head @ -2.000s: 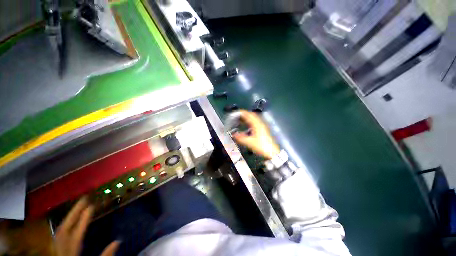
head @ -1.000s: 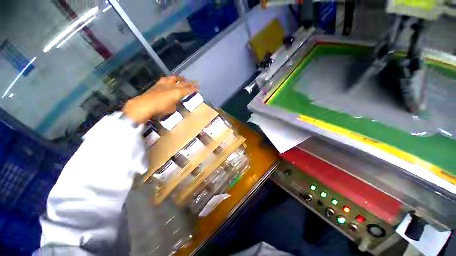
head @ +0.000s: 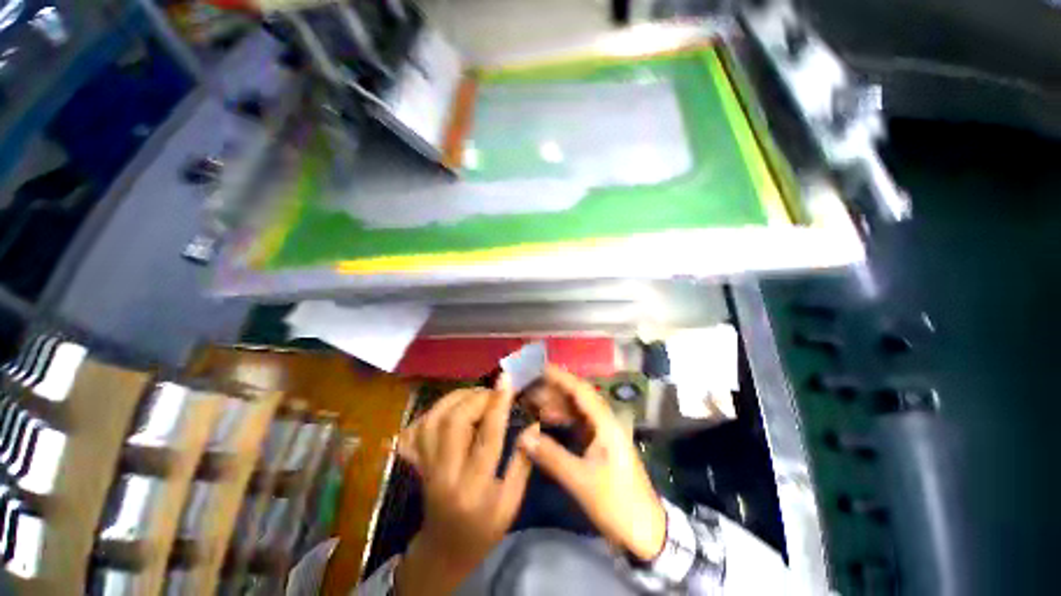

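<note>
A small housing (head: 525,364) with a pale face is held up in front of the machine's red strip. My left hand (head: 462,454) holds it between thumb and fingers at its lower left edge. My right hand (head: 590,454) is close beside it at the right, fingers curled. Whether the right fingers touch the housing is blurred. The fingers hide the housing's lower part.
The printing screen (head: 547,259) with its green border lies above the hands, squeegee assembly (head: 421,99) at its upper left. White paper (head: 361,330) lies left, more paper (head: 703,370) right. Rows of housings on tan boards (head: 97,448) stand at the left on the wooden table (head: 370,402).
The view has swung back from the stack to the machine front. My left hand has moved from the stack's top to the front of the machine with a housing. My right hand has come into view.
</note>
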